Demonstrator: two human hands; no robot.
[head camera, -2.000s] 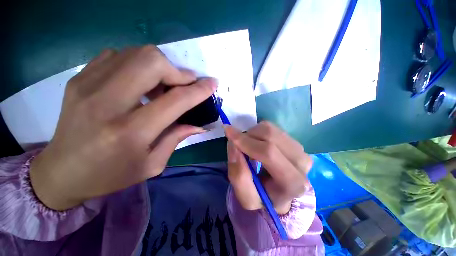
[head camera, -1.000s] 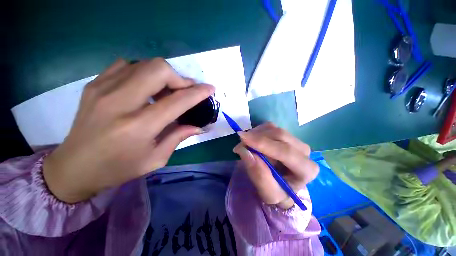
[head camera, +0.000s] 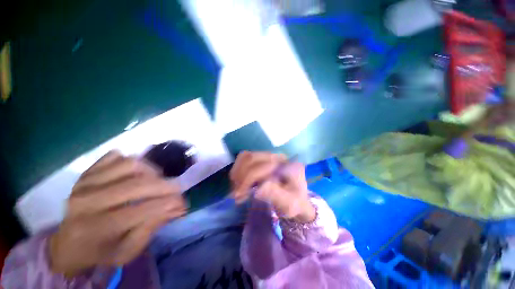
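The frame is heavily blurred. A round black glossy watch head (head camera: 172, 158) shows over the white paper (head camera: 121, 148), just beyond my left hand (head camera: 121, 206). My left hand's fingers are curled below the watch head; whether they touch it or hold anything is unclear. My right hand (head camera: 271, 183) is to the right, near the bench's front edge, fingers bent together. No blue stick can be made out clearly in it.
More white paper (head camera: 243, 73) lies further back. Blurred dark watch heads (head camera: 352, 65) and blue sticks lie at right, near a red tray (head camera: 477, 59). A person in yellow-green clothing (head camera: 418, 163) sits at right above blue crates (head camera: 361, 206). A yellow item (head camera: 5, 70) is at far left.
The view has swung right. The watch head, earlier between my left fingers, now shows beyond them. My right hand has moved away from it, and the blue stick no longer shows clearly there.
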